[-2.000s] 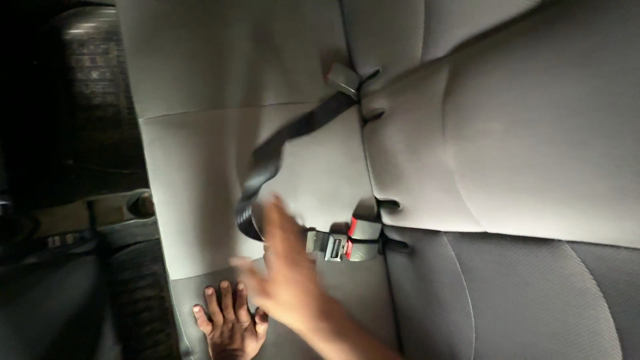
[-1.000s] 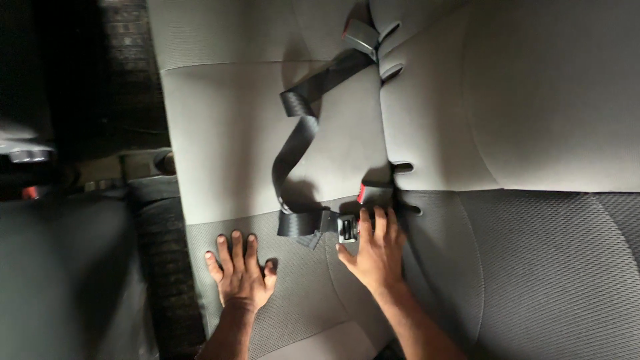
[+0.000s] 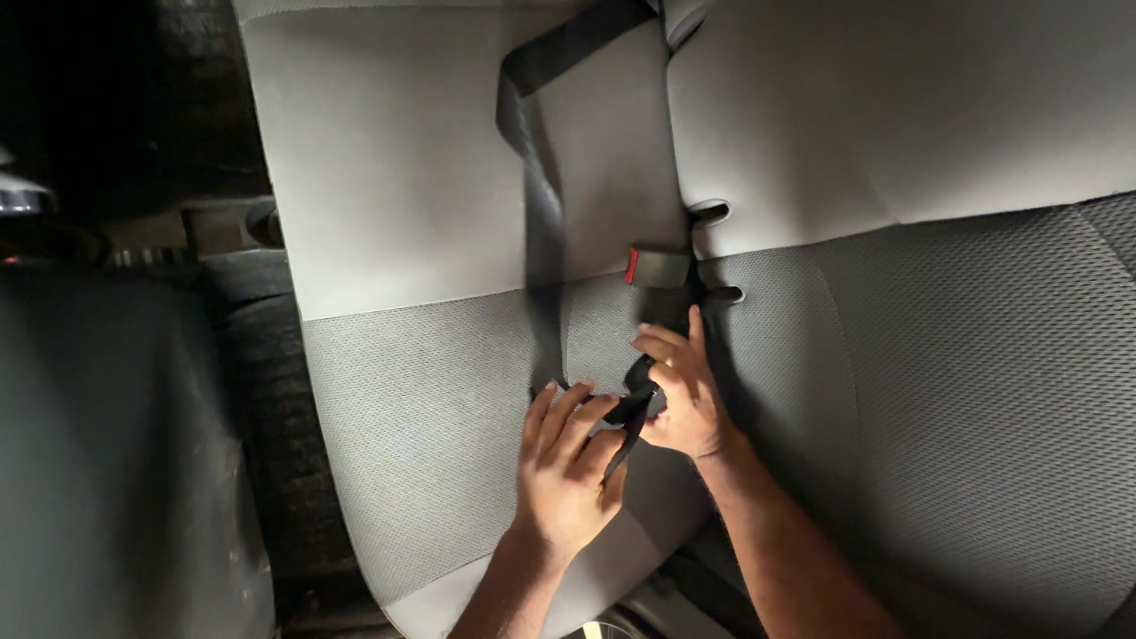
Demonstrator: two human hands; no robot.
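Observation:
A black seat belt strap [image 3: 543, 222] runs from the crease at the top of the grey car seat cushion [image 3: 417, 382] down to my hands. My left hand [image 3: 572, 461] grips the strap near its lower end, fingers bent over it. My right hand [image 3: 683, 390] holds the strap's end part, where a dark piece shows between thumb and fingers; its details are partly hidden. Just above my right hand, a seat belt buckle [image 3: 658, 267] with a red button lies by the crease, joined to nothing that I can see.
The seat backrest [image 3: 958, 373] rises at the right, with slots [image 3: 710, 213] along the crease. At the left lie a dark footwell [image 3: 293, 444] and the back of another dark seat [image 3: 115, 444].
My left hand has left the cushion and taken hold of the strap. My right hand has moved off the red-button buckle, and the strap is drawn lower and straighter.

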